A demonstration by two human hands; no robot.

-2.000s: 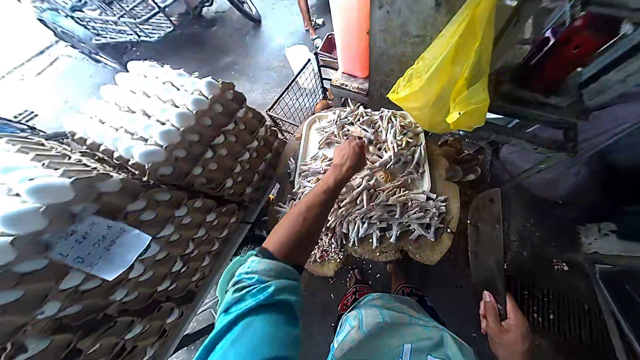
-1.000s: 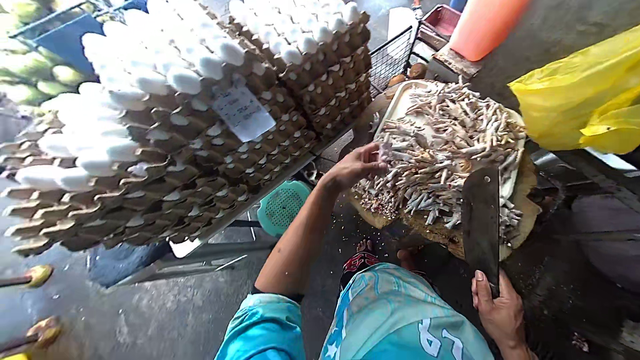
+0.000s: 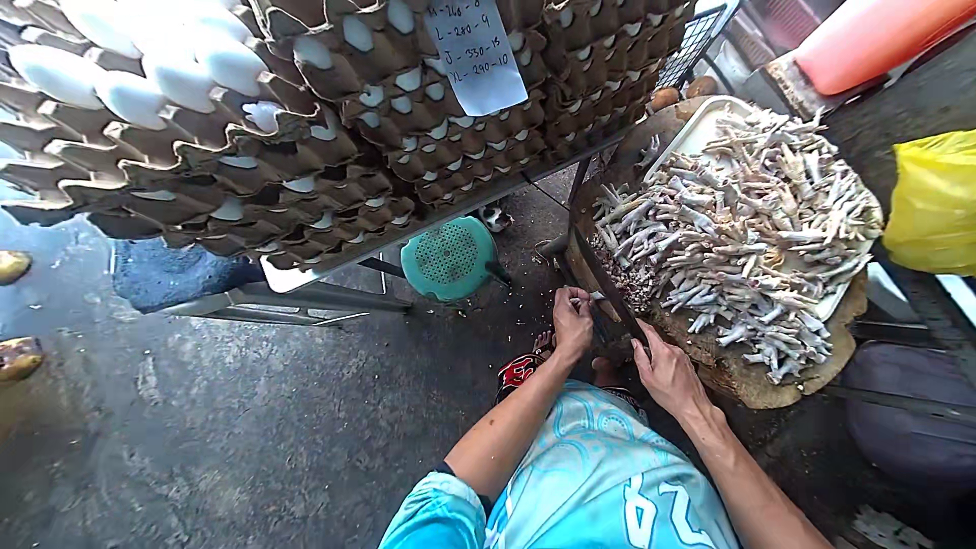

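My right hand (image 3: pixel 672 372) is closed on the handle of a cleaver (image 3: pixel 608 280), whose dark blade points up and left along the edge of a wooden chopping block (image 3: pixel 827 374). Just left of the blade, my left hand (image 3: pixel 572 324) pinches a small pale piece (image 3: pixel 596 296), too small to name surely. Chicken feet (image 3: pixel 732 221) lie in a big heap on the block and on a white tray (image 3: pixel 698 137) there. Small chopped bits (image 3: pixel 629 282) gather at the heap's left side, near the blade.
Stacked egg trays (image 3: pixel 366 152) holding white eggs, with a handwritten paper (image 3: pixel 480 57), fill a table at upper left. Below stand a green perforated stool (image 3: pixel 448 259) and a cat (image 3: pixel 496 219). A yellow plastic bag (image 3: pixel 934 202) hangs at right; a red-orange container (image 3: pixel 877 42) is behind.
My left hand has left the heap of chicken feet and come down beside the cleaver. The blade, over the heap one second ago, now lies at the block's left edge. The view has swung left.
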